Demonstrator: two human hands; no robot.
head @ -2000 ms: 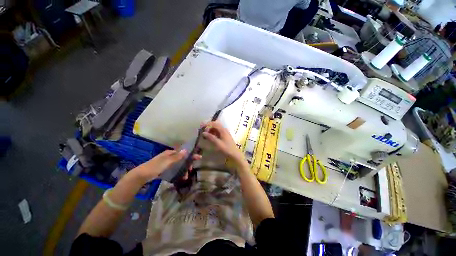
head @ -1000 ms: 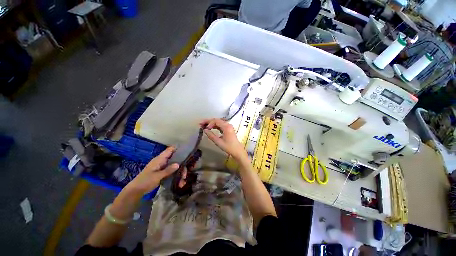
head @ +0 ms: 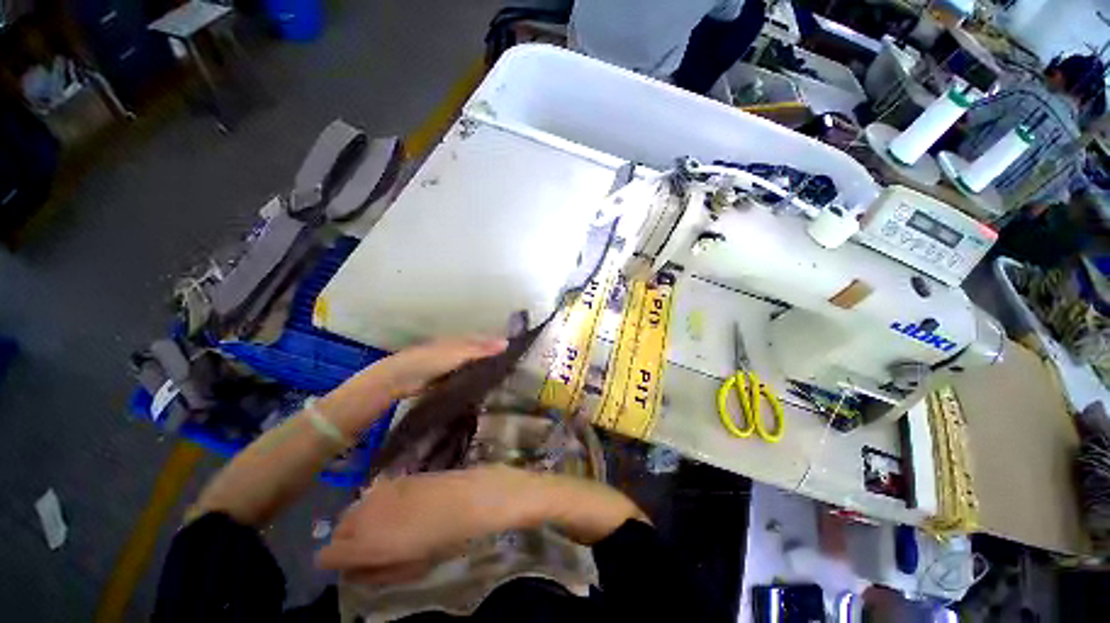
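Observation:
Dark grey-brown fabric strips (head: 444,420) run from my lap up over the table's front edge. A thin strip (head: 590,262) continues across the table toward the needle area. My left hand (head: 444,361) lies along the upper edge of the strips near the table edge and holds them; its thumb is hidden. My right hand (head: 408,523) is low over the beige-brown cloth on my lap (head: 536,562), back of the hand up, blurred. Its fingers point left, and I cannot tell whether they hold anything. The lower end of the strips is partly hidden behind it.
A white sewing machine (head: 840,298) stands on the table (head: 420,243), with yellow-handled scissors (head: 749,402) on its bed. Yellow PIT tape (head: 639,365) crosses the table edge. A blue crate (head: 286,365) with grey bundles (head: 262,268) is at left. A white trough (head: 682,116) and a person (head: 651,31) are behind.
My right hand has moved from the table edge down and left over my lap. My left hand has moved up and right along the strips. The strips now stretch further toward the table.

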